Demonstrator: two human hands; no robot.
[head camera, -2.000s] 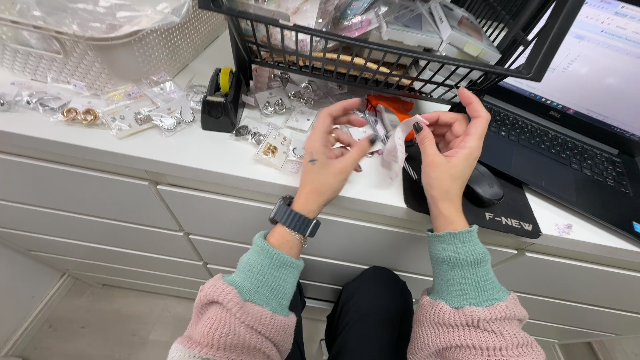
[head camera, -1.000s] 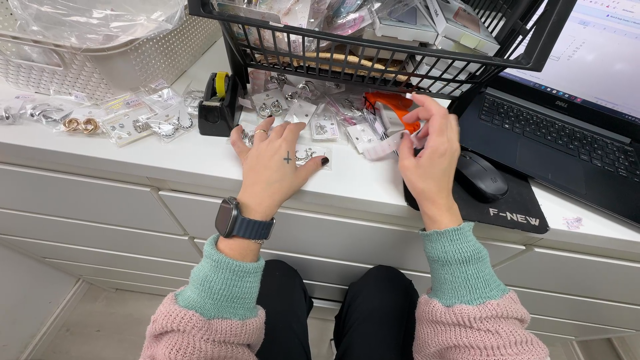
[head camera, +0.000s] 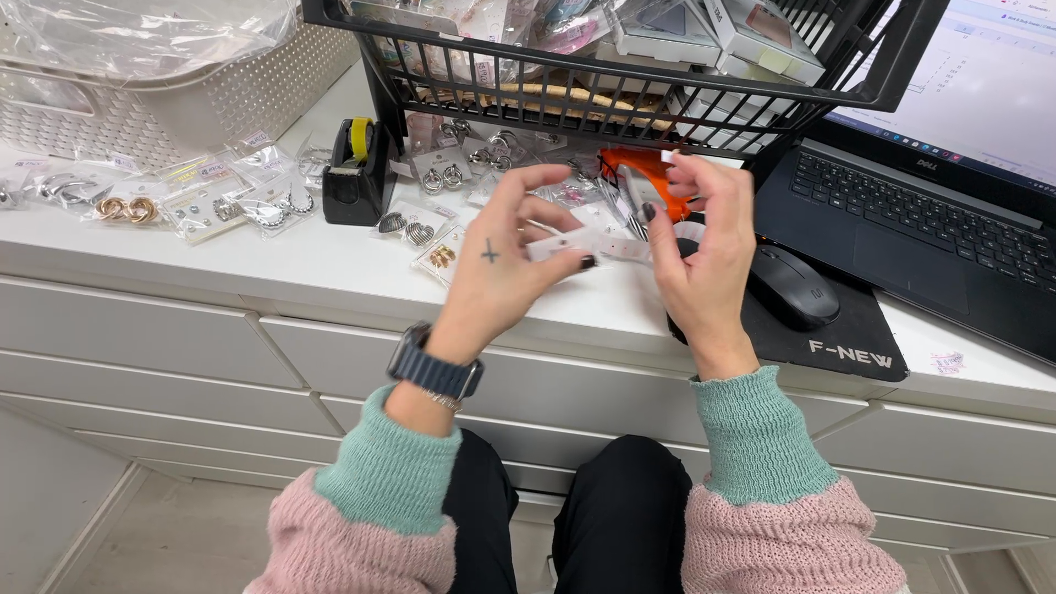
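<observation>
My left hand (head camera: 516, 247) holds a small white earring card (head camera: 563, 244) in clear plastic, between thumb and fingers, over the white counter. Facing it, my right hand (head camera: 701, 239) has a small white sticker (head camera: 668, 156) at its index fingertip; its thumb stands apart from the fingers. A curled strip of labels (head camera: 625, 248) lies between the hands, close to the right thumb. Behind the right hand is an orange item (head camera: 652, 169), partly hidden. Bagged silver earrings (head camera: 418, 234) and a card with gold earrings (head camera: 442, 256) lie left of my left hand.
A black tape dispenser (head camera: 359, 177) stands among bagged jewelry. Behind are a black basket (head camera: 577, 70) full of packets and a woven plastic basket (head camera: 190, 107). At right are a laptop (head camera: 916, 214), a black mouse (head camera: 794, 285) on its pad (head camera: 874, 330), and a loose sticker (head camera: 947, 362).
My left hand has lifted from the counter and moved right, now with a small card in it. A white sticker now shows at my right index fingertip.
</observation>
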